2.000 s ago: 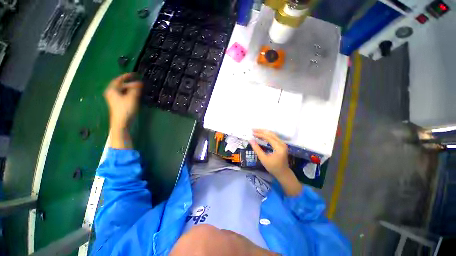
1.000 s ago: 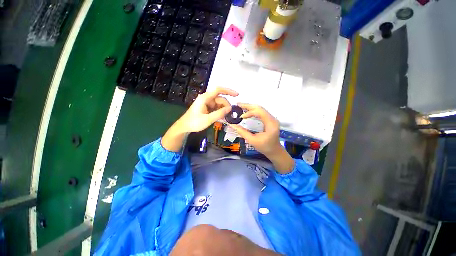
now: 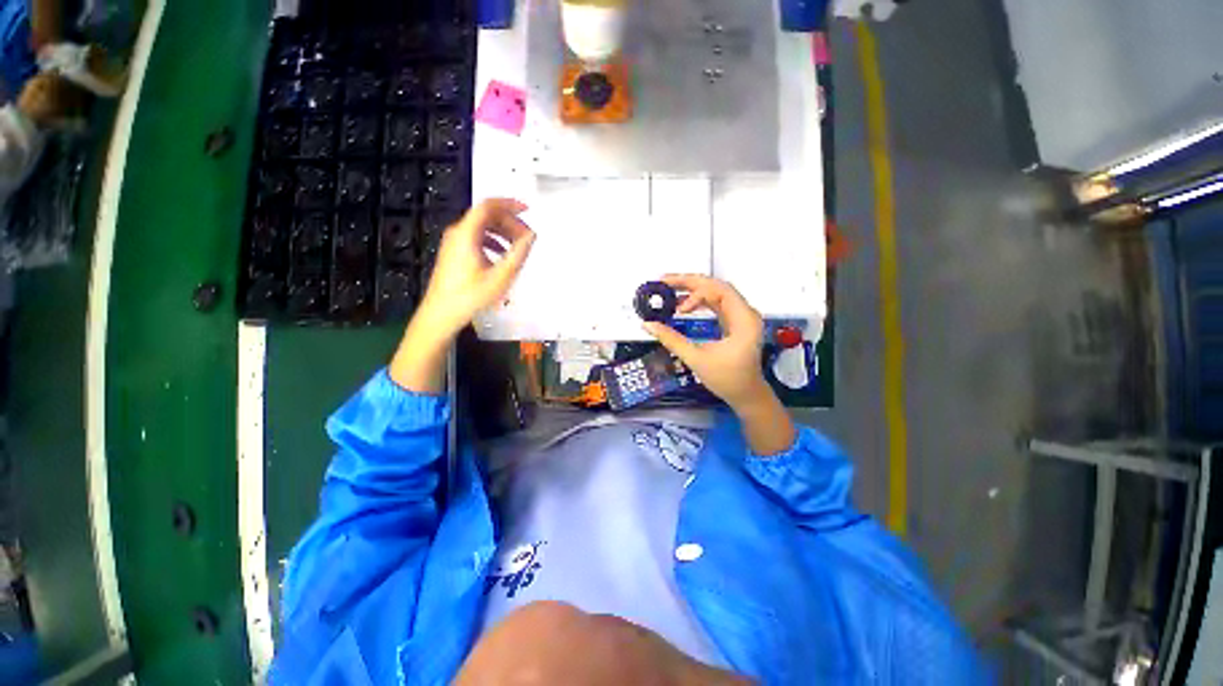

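My right hand (image 3: 724,351) holds a round black part (image 3: 656,302) with a pale centre between thumb and fingers, over the front edge of the white machine base (image 3: 765,241). My left hand (image 3: 476,268) is over the machine's left front part, thumb and fingers curled near each other with a gap; I see nothing in it. An orange fixture (image 3: 596,93) on the grey metal plate (image 3: 724,121) has another round black part (image 3: 593,91) in its seat. The white press head (image 3: 592,30) is just behind and above the fixture.
A black blister tray (image 3: 356,174) lies left of the machine, with a pink note (image 3: 503,106) beside it. The green conveyor (image 3: 175,402) carries several black parts. A phone (image 3: 641,381) and red button (image 3: 789,336) are at the front. Another person's hand (image 3: 67,81) is top left.
My left hand has let go of the black part and moved left; my right hand keeps it. The press head no longer covers the fixture's seat. The view has turned.
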